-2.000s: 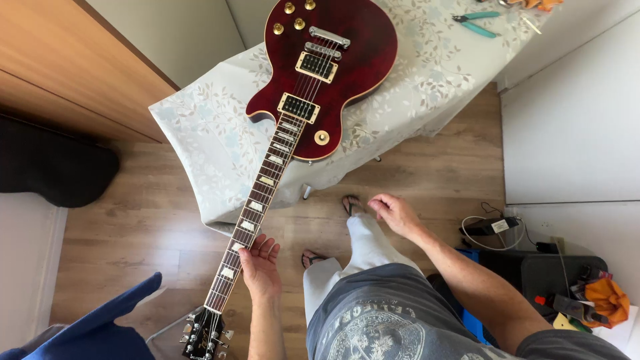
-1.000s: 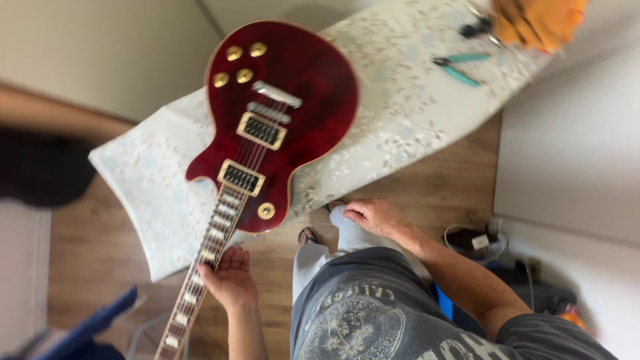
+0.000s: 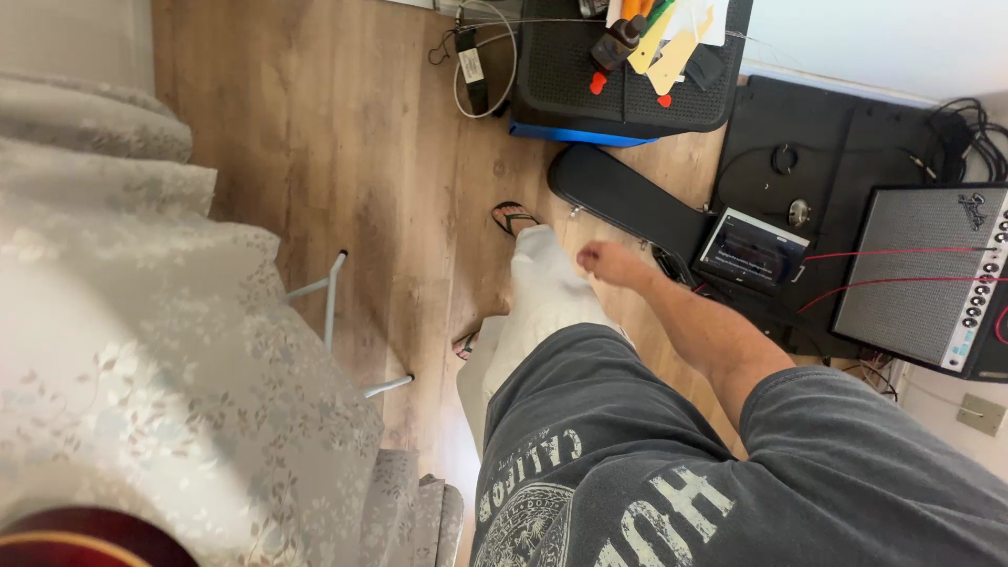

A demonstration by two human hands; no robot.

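My right hand hangs beside my right thigh, its fingers loosely curled, and no object shows in it. It is over the light trousers and the wood floor. Of the dark red electric guitar, only a piece of the body with its cream binding shows, at the bottom left corner. It lies on the ironing board's floral cover. My left hand is out of view, so what it holds or touches is hidden.
Metal ironing-board legs reach over the floor. Ahead stands a black ridged box with a brown bottle on it. A black instrument case, a laptop or tablet and a guitar amplifier with red cables are at the right.
The view has swung far to the right. The guitar neck and my left hand, which was at the neck, have left the picture. My right hand has come off my leg.
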